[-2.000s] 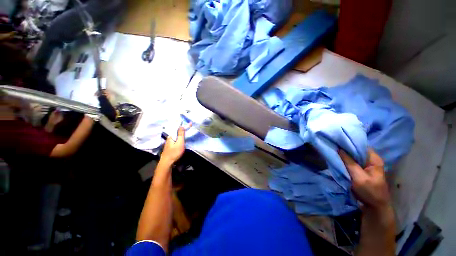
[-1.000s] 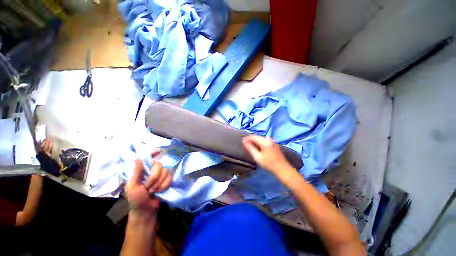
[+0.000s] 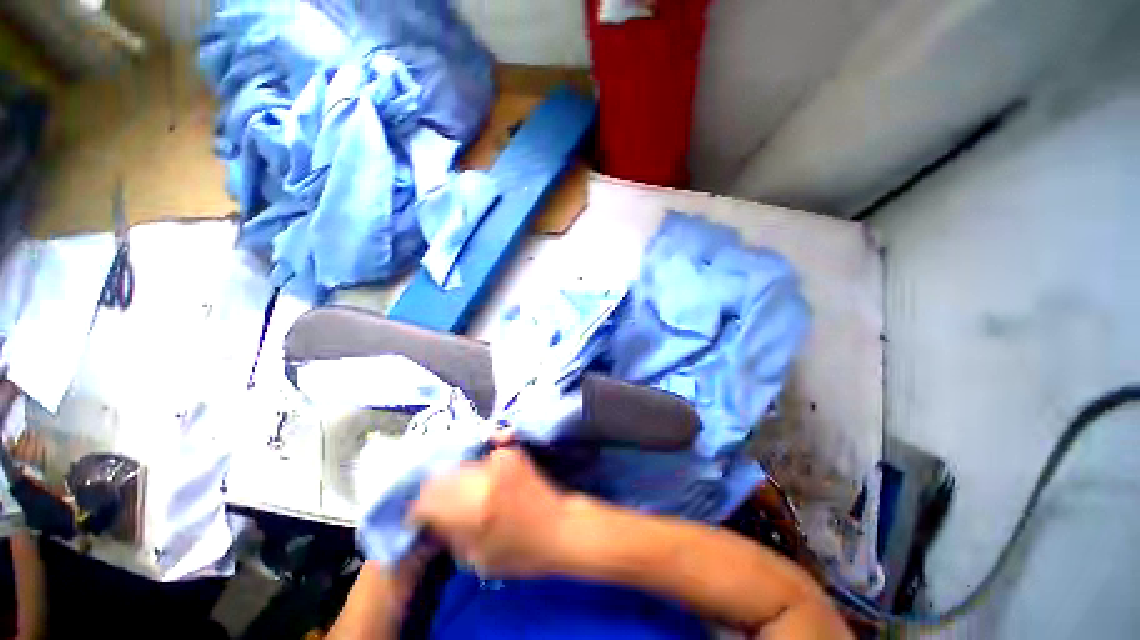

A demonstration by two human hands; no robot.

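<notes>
Light blue and whitish garment pieces (image 3: 550, 338) are bunched in front of me and fan out over the middle of the grey-brown sleeve board (image 3: 638, 414). My right hand (image 3: 500, 510) is blurred and closed on the lower, gathered end of the bunch. My left hand (image 3: 406, 569) is low beside it, with the cloth bunched around it; its fingers are mostly hidden by the cloth and my right hand. Another crumpled light blue heap (image 3: 713, 313) lies at the right, beside and behind the board's near end.
A large blue cloth pile (image 3: 338, 150) and a flat blue board (image 3: 500, 213) lie at the back. Scissors (image 3: 120, 278) and papers (image 3: 56, 313) lie at the left. Whitish-blue cloth (image 3: 194, 500) hangs at the front left edge. A person's arm (image 3: 25, 581) shows far left. A hose (image 3: 1038, 500) curves along the right wall.
My right hand has moved from the sleeve board to my left hand and closed on cloth. A bunch of pieces now fans over the board. The view has shifted right.
</notes>
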